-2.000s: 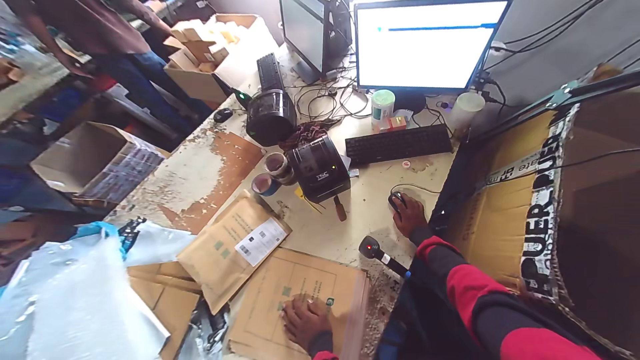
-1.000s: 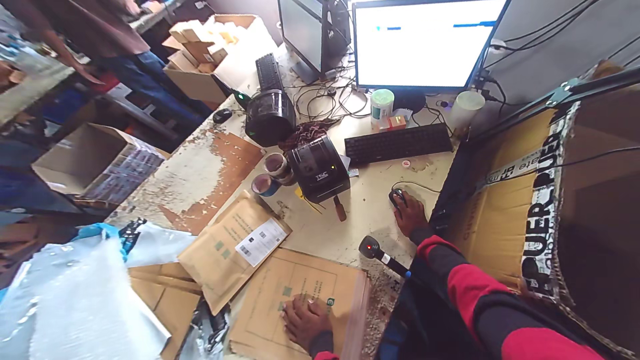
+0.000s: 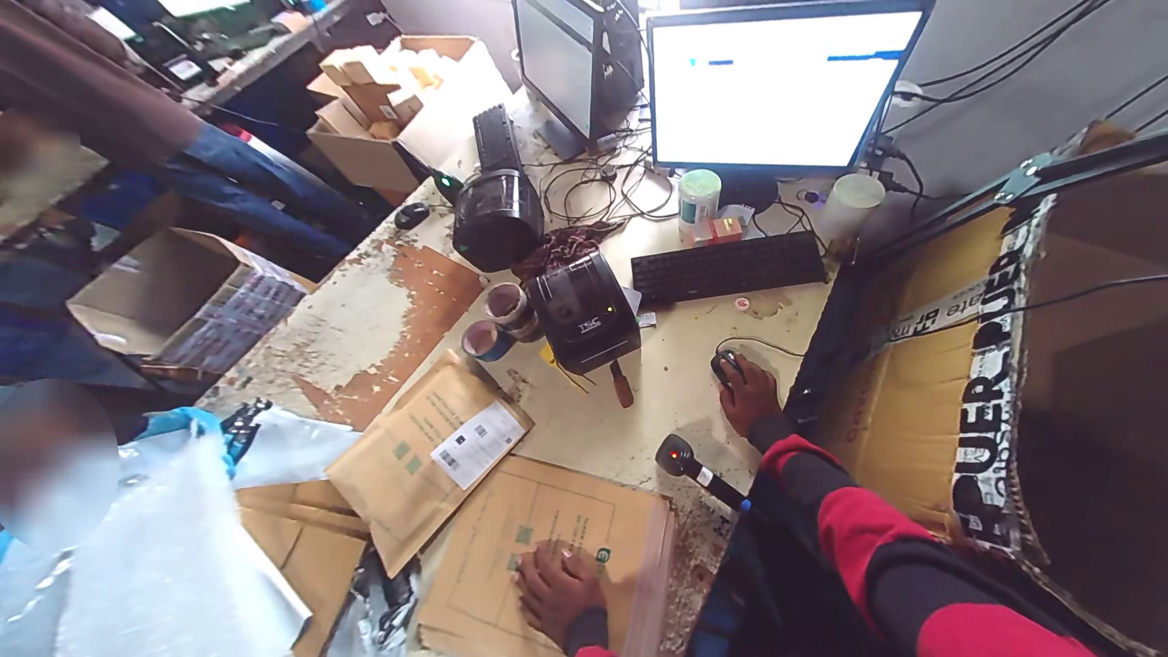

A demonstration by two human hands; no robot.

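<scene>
My left hand [image 3: 558,591] lies flat, fingers a little apart, on a stack of brown paper mailers [image 3: 493,538]. My right hand [image 3: 750,394] rests over a black computer mouse [image 3: 727,367], right of the label printer. A padded brown mailer [image 3: 401,447] with a printed white label [image 3: 480,443] lies up and left of the stack, touching it. Between my hands is a handheld barcode scanner [image 3: 701,470] with a red light. The black TSC label printer [image 3: 584,315] stands before the keyboard [image 3: 730,266], and a monitor [image 3: 785,91] behind shows a mostly white screen.
Tape rolls [image 3: 486,339] stand beside the printer, near a wooden-handled tool [image 3: 621,383]. A second black printer [image 3: 497,219] is farther back. Clear plastic wrap [image 3: 173,557] covers the lower left. A large cardboard box [image 3: 931,392] borders my right arm. Another person [image 3: 265,192] stands at the upper left.
My hands keep their places on the mailers and the mouse. The content on the monitor's screen has changed. At the upper left the other person has shifted.
</scene>
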